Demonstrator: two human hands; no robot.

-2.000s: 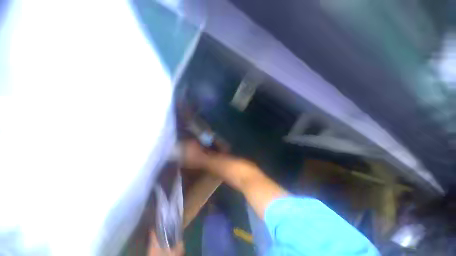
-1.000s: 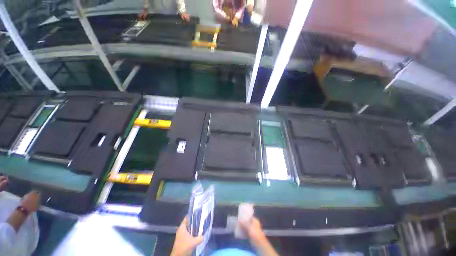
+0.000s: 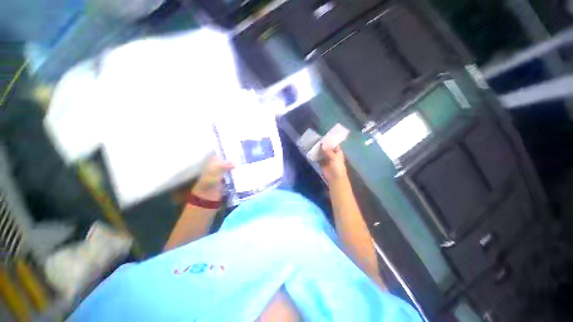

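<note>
My left hand, with a red band at the wrist, holds the left edge of an accessory pack, a clear bag with white paper and a dark blue-grey square. The pack is in front of my chest. My right hand holds a small pale pinkish-white piece over the near edge of the line; its exact kind cannot be told. A small grey-white patch shows just left of that piece.
A bright white stack is at the left, beyond my left hand. The line conveyor with black panels runs diagonally on the right. A whitish crumpled bundle and yellow bars are at lower left.
The view has turned towards the white stack. The pack, seen on edge a second ago, now lies face up in my left hand. My right hand still holds the small pale piece.
</note>
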